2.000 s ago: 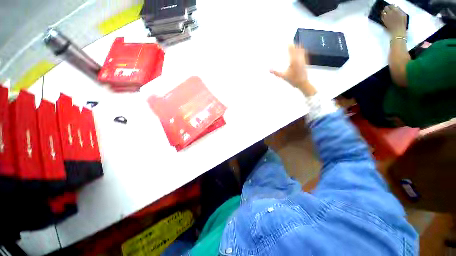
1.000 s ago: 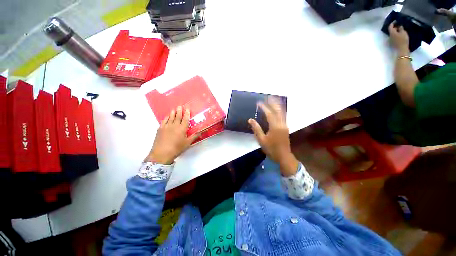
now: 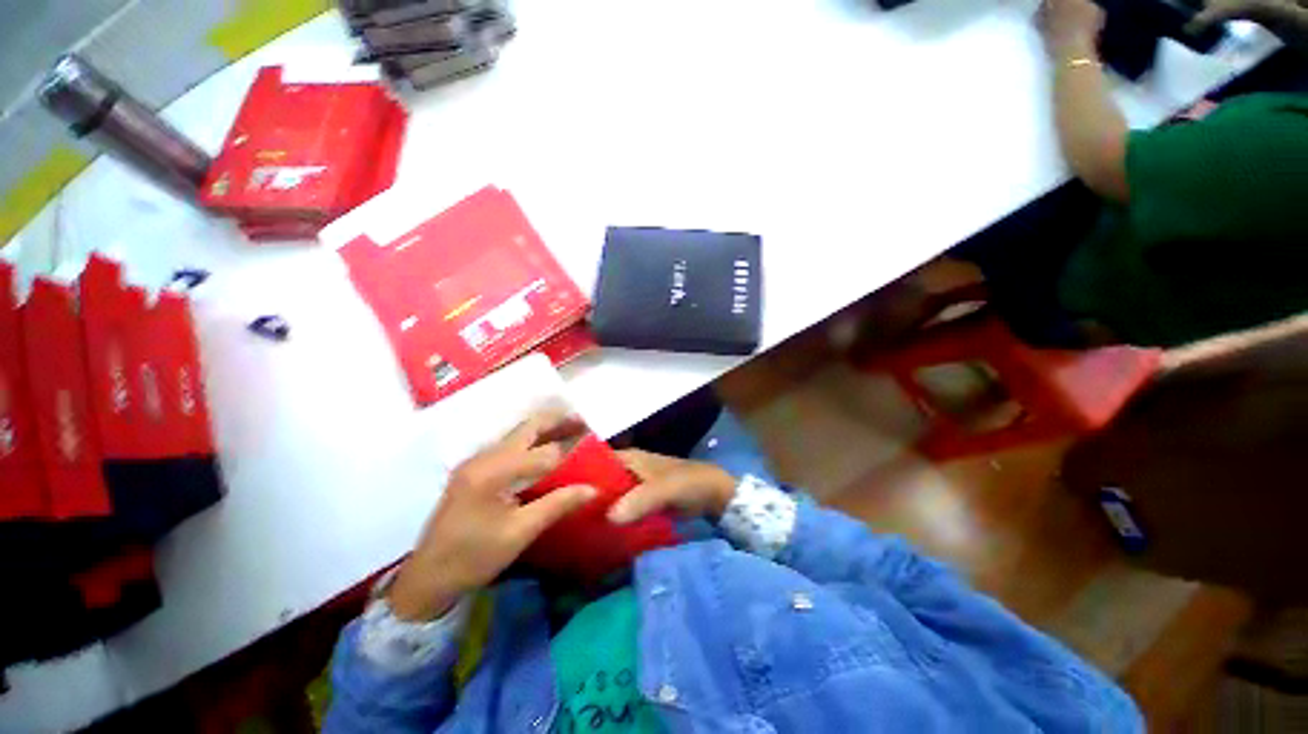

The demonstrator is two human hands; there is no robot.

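A red box sleeve (image 3: 585, 519) is held over the lap at the table's front edge, with a pale part of it showing towards the table. My left hand (image 3: 481, 519) grips it from the left, and my right hand (image 3: 671, 488) holds its right side. A closed black inner box (image 3: 677, 291) lies on the table in front of my right hand. Just left of it lies the flat sleeve stack (image 3: 466, 294), white barcode patch showing. The lower part of the held sleeve is partly hidden by my fingers.
Sleeved boxes (image 3: 108, 394) stand at the left. A second flat sleeve stack (image 3: 309, 151) lies beside a metal flask (image 3: 126, 122). Flat black cartons (image 3: 430, 36) are at the back. Small black items (image 3: 268, 327) lie nearby. A person in green (image 3: 1219, 215) and a red stool (image 3: 1004, 380) are at the right.
My right hand has left the black box, which now lies by the sleeve stack. My left hand has left the stack. Both hands now hold a red sleeve over the lap.
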